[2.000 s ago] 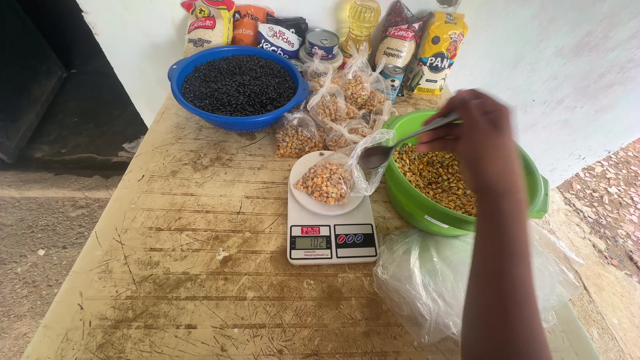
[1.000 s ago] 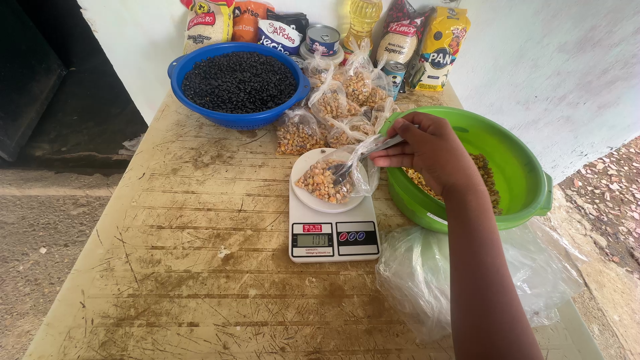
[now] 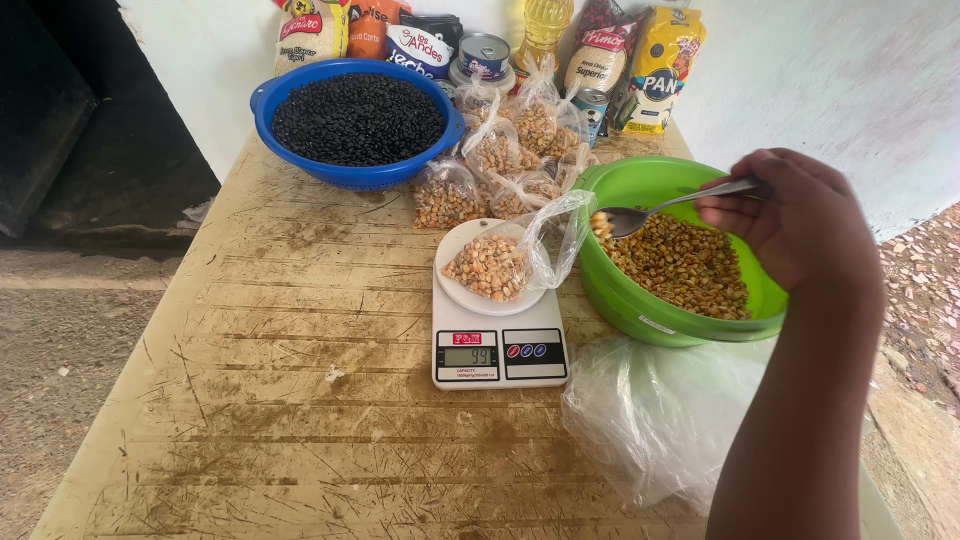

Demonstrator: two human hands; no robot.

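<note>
My right hand [image 3: 795, 210] grips the handle of a metal spoon [image 3: 626, 221], whose bowl, with several corn kernels at its tip, hangs over the left rim of a green plastic basin [image 3: 675, 334]. Corn kernels [image 3: 690, 270] lie inside the basin. Left of it stands a white digital kitchen scale [image 3: 499, 379], its display reading 99. On the scale's round plate, an untied clear plastic bag [image 3: 559, 240] lies on its side, with kernels [image 3: 491, 266] in its lower part. My left hand is not in view.
Behind the scale are several knotted bags of kernels [image 3: 450, 196]. A blue colander [image 3: 360, 176] of black beans stands to their left. Food packages, cans [image 3: 484, 56] and an oil bottle [image 3: 541, 30] line the wall. Loose clear plastic bags [image 3: 667, 420] lie at the table's right edge.
The spoon has moved right, out of the open bag and over the green basin's rim. The scale's display has changed to 99.
</note>
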